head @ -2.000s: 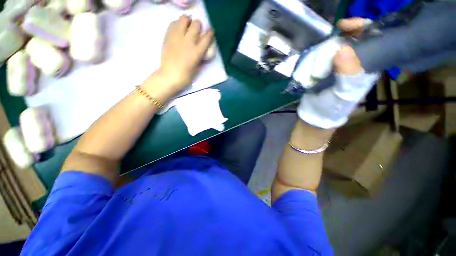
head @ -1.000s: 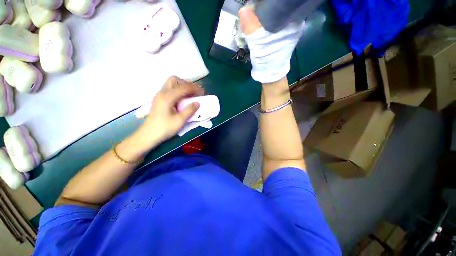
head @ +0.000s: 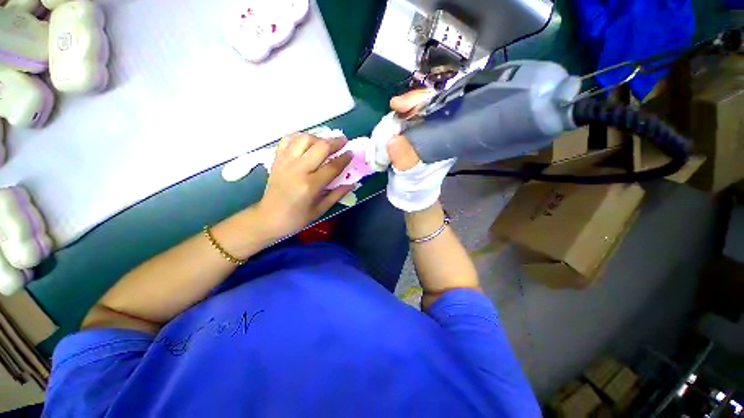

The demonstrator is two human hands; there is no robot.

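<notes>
My left hand [head: 303,175] is bare and holds a pink plastic housing [head: 357,163] down at the bench edge, on a ragged white cloth [head: 245,163]. My right hand [head: 414,167], in a white glove with bare fingertips, grips a thick grey electric screwdriver [head: 498,114]. The screwdriver lies nearly level, its front end pointing left at the housing. Its tip is hidden by the glove and fingers. Another housing [head: 265,26], pink side up, lies on the white sheet [head: 179,106].
Cream housings [head: 77,47] lie at the left. A silver screw feeder [head: 397,41] stands beyond my right hand. A blue cloth [head: 636,37] lies at the upper right. Cardboard boxes [head: 563,224] are on the floor at right. A black coiled cord [head: 636,126] hangs from the screwdriver. Cardboard sheets [head: 24,335] are at lower left.
My left hand went from the sheet to the bench edge and took hold of a housing. My right hand brought the screwdriver from the feeder down and left to the housing.
</notes>
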